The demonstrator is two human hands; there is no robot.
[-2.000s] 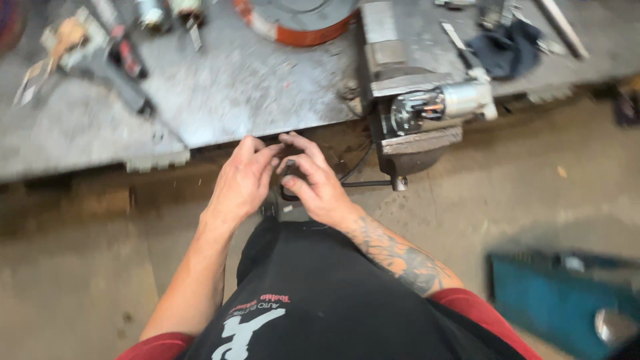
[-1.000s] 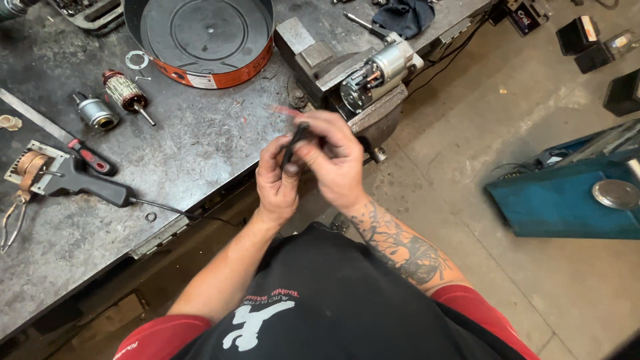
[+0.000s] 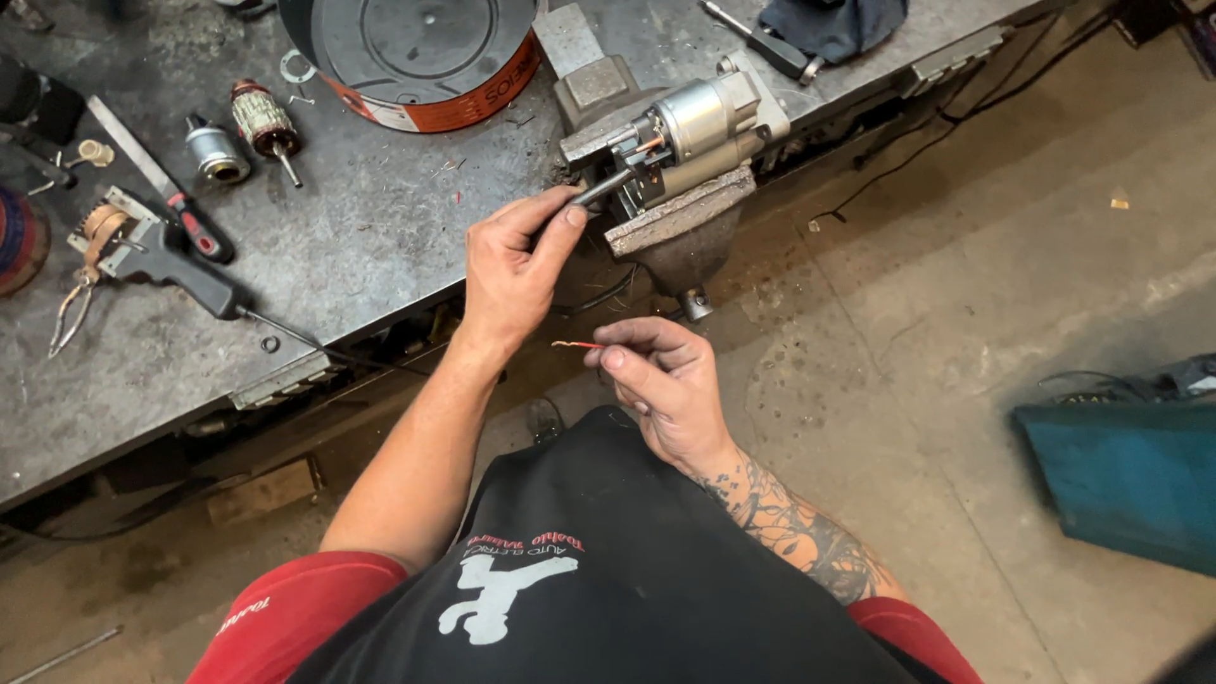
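My left hand (image 3: 518, 256) grips a dark metal rod-like tool (image 3: 603, 188), its far end at the open end of a starter motor (image 3: 698, 119). The starter motor lies in the jaws of a bench vise (image 3: 679, 214), and a bit of copper shows near the tool's tip. Nearer to my body, my right hand (image 3: 665, 380) pinches a short red wire (image 3: 578, 344) between thumb and forefinger; its bare, twisted end points left. The rest of the wire is hidden in the fingers.
On the metal workbench (image 3: 380, 228) lie a soldering gun (image 3: 180, 271), a file with a red and black handle (image 3: 199, 228), an armature (image 3: 261, 119), a cylindrical metal part (image 3: 217, 150) and a round orange-rimmed tray (image 3: 427, 109). A screwdriver (image 3: 774, 49) touches a dark cloth (image 3: 836, 28). A teal case (image 3: 1126, 475) stands at right.
My hands were together in front of the bench and are now apart. The left has moved to the starter motor with the dark tool; the right has moved down toward my body.
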